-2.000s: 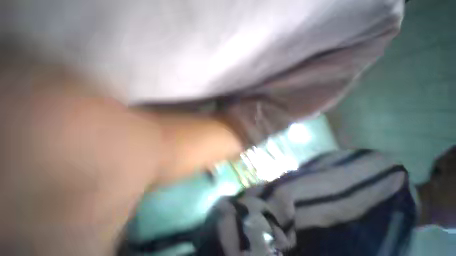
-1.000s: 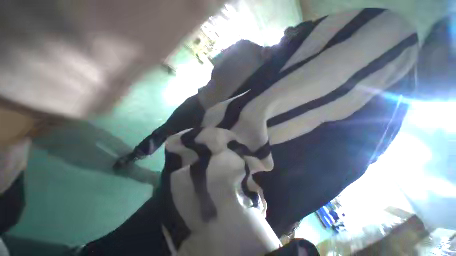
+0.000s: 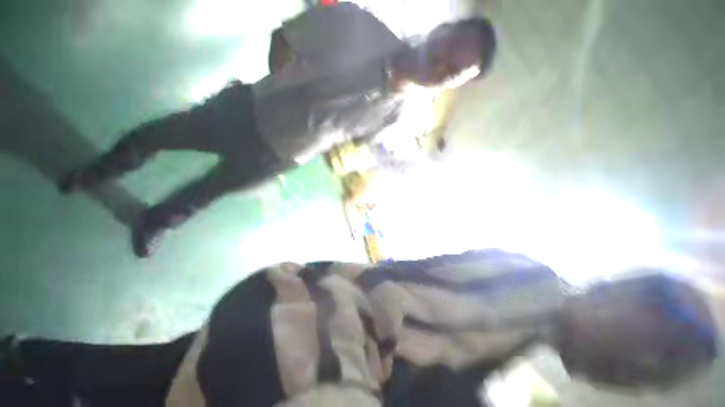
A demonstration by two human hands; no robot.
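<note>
Neither of my hands can be made out, and no held object shows. The view is turned on its side and blurred. Nearest in front is a person in a black and pale striped top (image 3: 342,326), cut off by the lower edge, with the dark head at the right and dark trousers at the left. What this person's hands hold cannot be seen.
A second person in a light top (image 3: 318,103) and dark trousers stands farther off on the green floor (image 3: 71,278). Small yellowish and blue things (image 3: 367,238) show between the two people. Strong glare covers the centre right.
The large blurred pale cloth has left the upper left. The striped person now shows lower in view with the head visible. The second person shows more fully.
</note>
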